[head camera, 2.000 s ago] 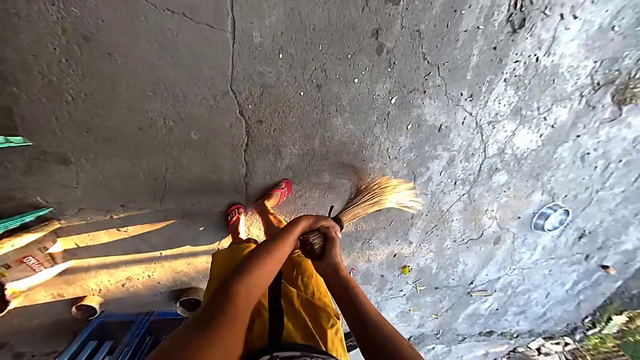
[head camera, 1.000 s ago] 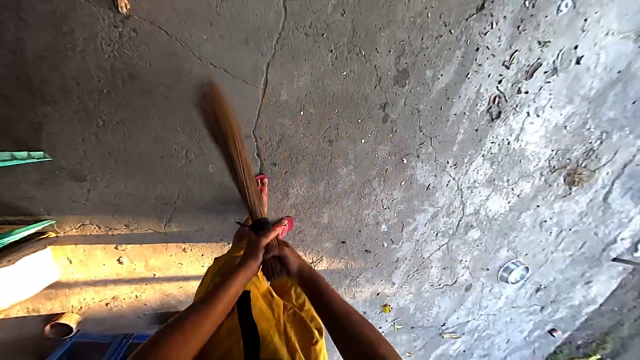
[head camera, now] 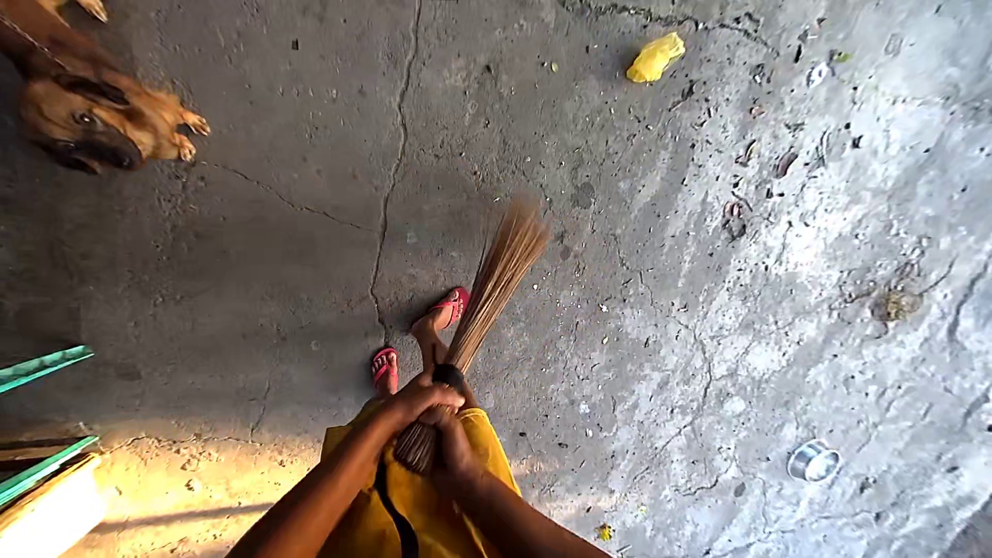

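Note:
A stick broom [head camera: 496,287] of thin brown bristles, bound with a black band, points up and slightly right from my hands, its blurred tip over the concrete floor. My left hand [head camera: 425,399] is wrapped around the handle just below the band. Close beside and below it, my right hand [head camera: 453,442] grips the same handle. The handle's butt end shows between my forearms. My feet in red flip-flops [head camera: 385,367] stand left of the bristles, under yellow clothing.
A brown dog [head camera: 93,124] lies at the upper left. A yellow plastic bag [head camera: 656,57] is at the top, with leaf litter to its right. A metal bowl [head camera: 814,461] sits at the lower right. Green-edged objects [head camera: 46,473] stand at the left edge. Cracks run through the floor.
The broom has swung from pointing up-left to pointing up-right, both hands staying on it. The view has shifted, and the dog and the yellow bag now show.

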